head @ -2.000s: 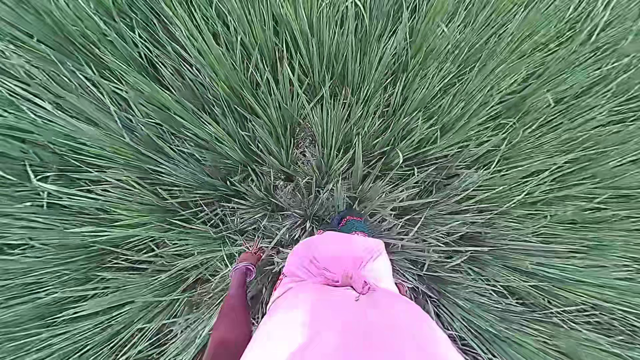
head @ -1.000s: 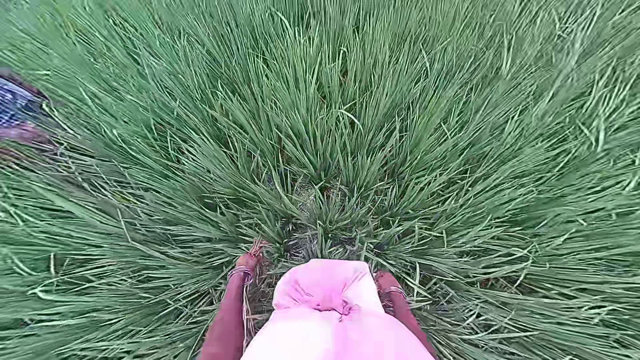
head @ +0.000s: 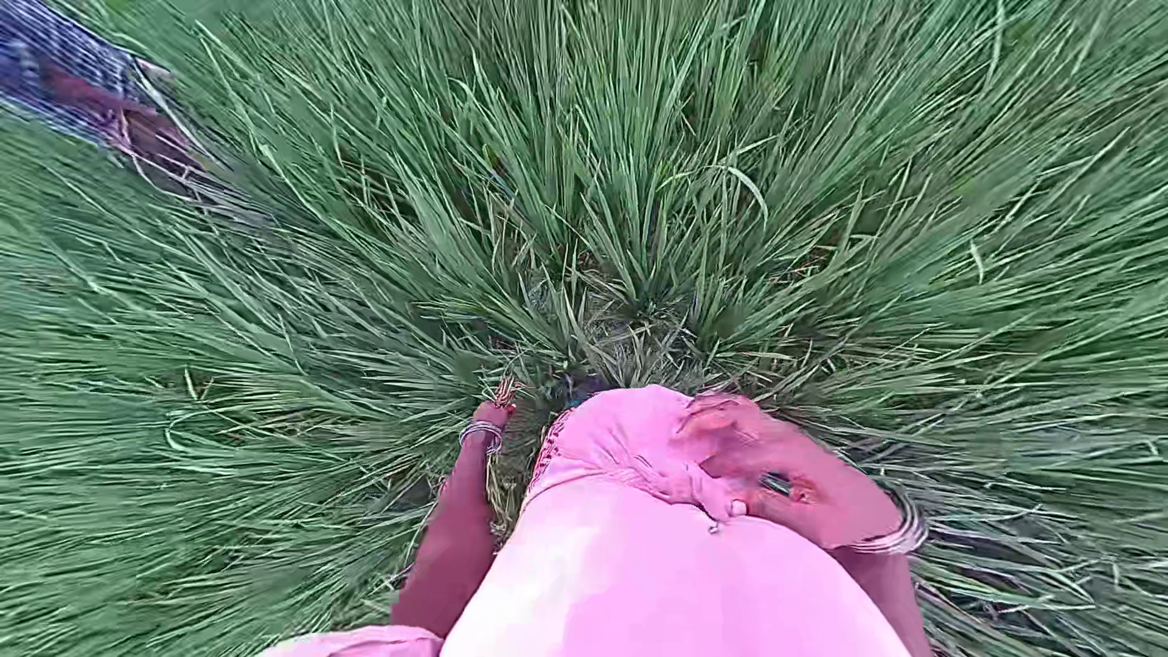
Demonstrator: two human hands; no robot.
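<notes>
My left hand (head: 495,413), with bangles at the wrist, is closed round a small bunch of thin brownish plant stems (head: 505,392) to the left of my pink garment (head: 630,557). Paler stalks hang below that hand beside my forearm. My right hand (head: 776,465), also with bangles, lies against the front of the garment with its fingers spread and bent over the gathered cloth. Whether it pinches the cloth cannot be told. Tall green grass-like plants (head: 584,210) stand in front of me and on both sides.
Another person's arm and checked dark clothing (head: 68,73) show at the upper left, among the plants. Matted, duller stalks (head: 639,342) lie low just in front of my garment. Long leaves lean outward to the left and right.
My right hand has come up from the plants at the garment's right side onto its front. The other person, absent two seconds ago, shows more at the upper left.
</notes>
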